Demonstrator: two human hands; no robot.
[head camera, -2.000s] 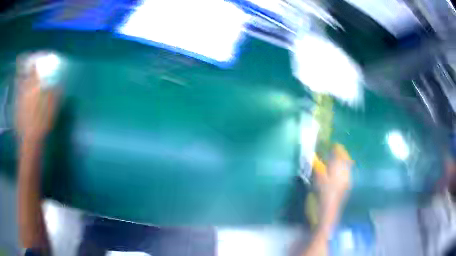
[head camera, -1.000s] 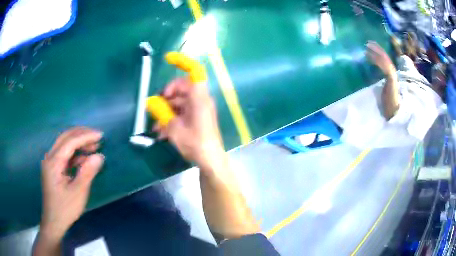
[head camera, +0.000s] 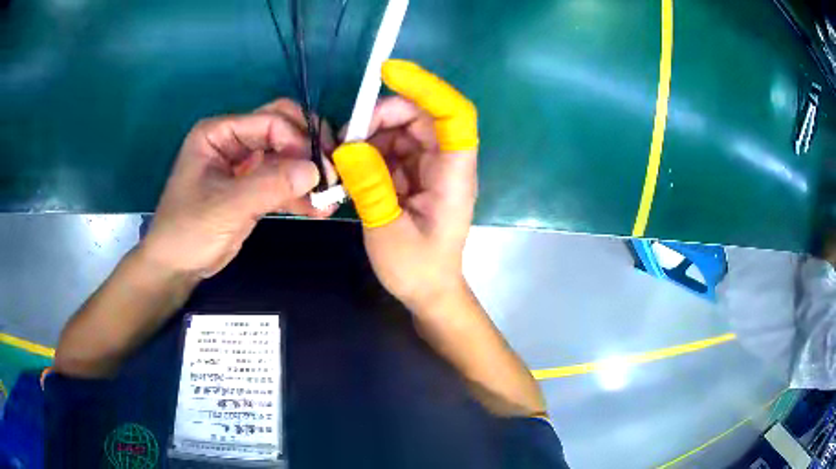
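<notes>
My left hand (head camera: 238, 179) pinches black wires (head camera: 304, 82) between thumb and fingers, close to a small white connector housing (head camera: 328, 196). My right hand (head camera: 412, 174), with yellow finger cots on thumb and index finger, grips the lower end of a white sleeving tube (head camera: 378, 69) and the housing beside it. The tube slants up and leaves the top edge of the picture. The hands nearly touch, above the bench's front edge. The fingers partly hide the housing, so how far the wires sit in it cannot be told.
The glossy green bench (head camera: 550, 137) carries a yellow line (head camera: 657, 119) at right. A white-sleeved part (head camera: 808, 119) lies at the far right. A blue stool-like object (head camera: 683, 266) stands beyond the front edge, near a person's light clothing (head camera: 779, 307). A card (head camera: 229, 385) hangs on my dark clothing.
The hands have come together. The white tube, earlier lying on the bench, is now in my right hand, and black wires are in my left. The view has turned back left.
</notes>
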